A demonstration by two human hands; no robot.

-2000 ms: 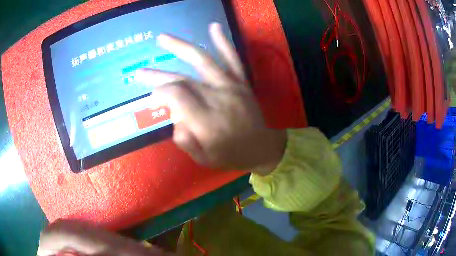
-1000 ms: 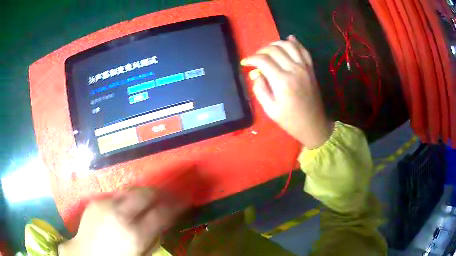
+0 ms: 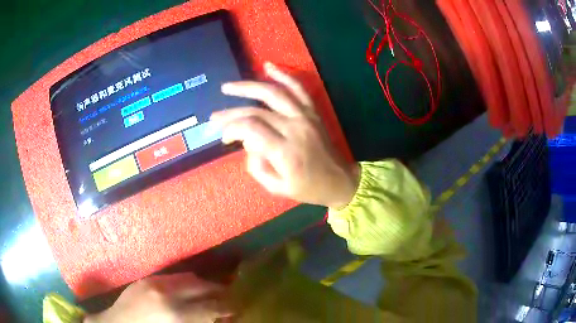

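Note:
A black-framed tablet lies tilted on a red-orange foam pad. Its dark test screen shows small blue buttons, a pale bar and a row of yellow-green, red and light blue buttons. My right hand is over the tablet's right edge, fingers spread, fingertips at the light blue button; whether they touch is unclear. No object shows in it. My left hand is at the bottom edge of the picture by the pad's near edge, blurred and partly cut off; its fingertips and anything in them cannot be made out.
A loose red earphone cable lies coiled on the green surface to the right. Stacked red-orange foam pads stand beyond it. A black crate, a blue bin and a yellow-striped floor line are at the lower right.
My right hand has moved from the tablet's right edge to over its lower right screen. My left hand has drawn down to the pad's near edge. The lower-left button now looks yellow-green.

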